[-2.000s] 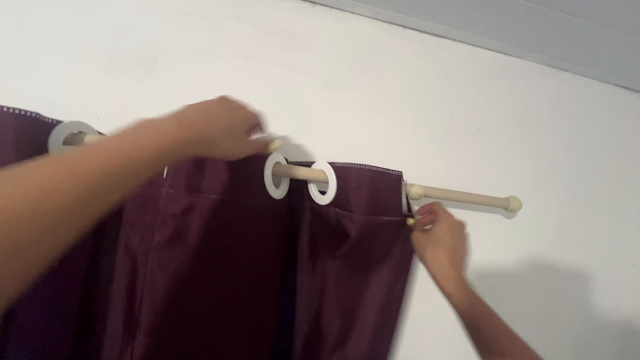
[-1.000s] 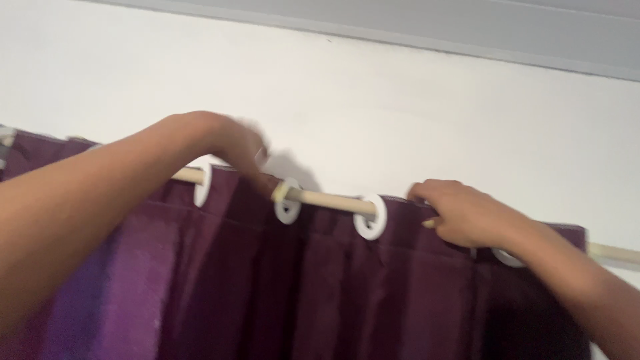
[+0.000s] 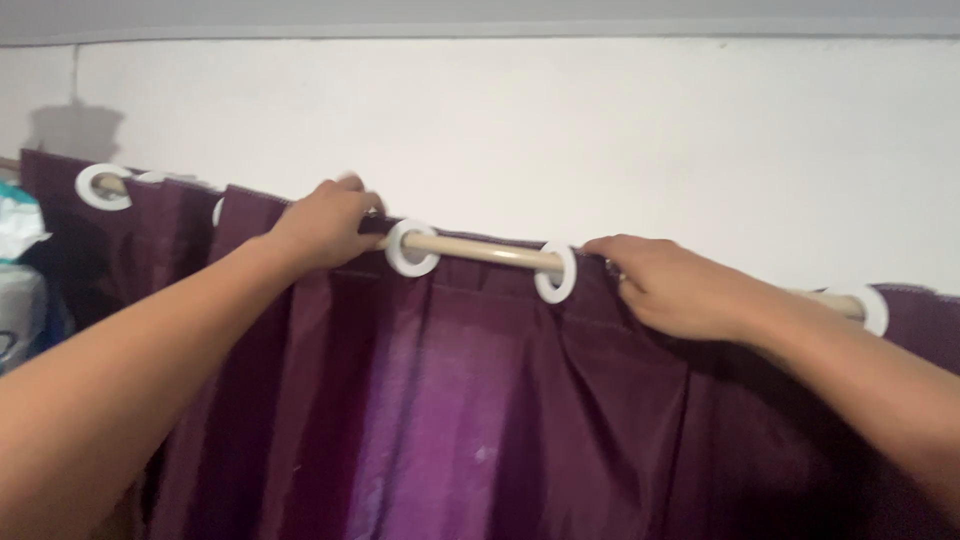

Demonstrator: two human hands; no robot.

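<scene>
A dark purple curtain (image 3: 465, 390) hangs by white grommet rings from a cream curtain rod (image 3: 487, 252) that runs along the wall. My left hand (image 3: 330, 221) grips the curtain's top edge at the rod, just left of one white ring (image 3: 412, 248). Right of another white ring (image 3: 556, 272), my right hand (image 3: 660, 285) pinches the top hem between thumb and fingers. Between the two hands the rod shows in front of the cloth. Both hands partly hide the rod and the fabric they hold.
Behind the curtain stands a pale wall (image 3: 637, 150), with a grey ceiling edge (image 3: 480, 22) above. Plastic-wrapped packages (image 3: 21, 300) are at the far left, beside the curtain. Farther rings sit on the rod at left (image 3: 103, 187) and right (image 3: 870, 310).
The view has swung left along the rod. My right hand, at the curtain's right end two seconds ago, is now on the top hem farther left, and its hold has changed.
</scene>
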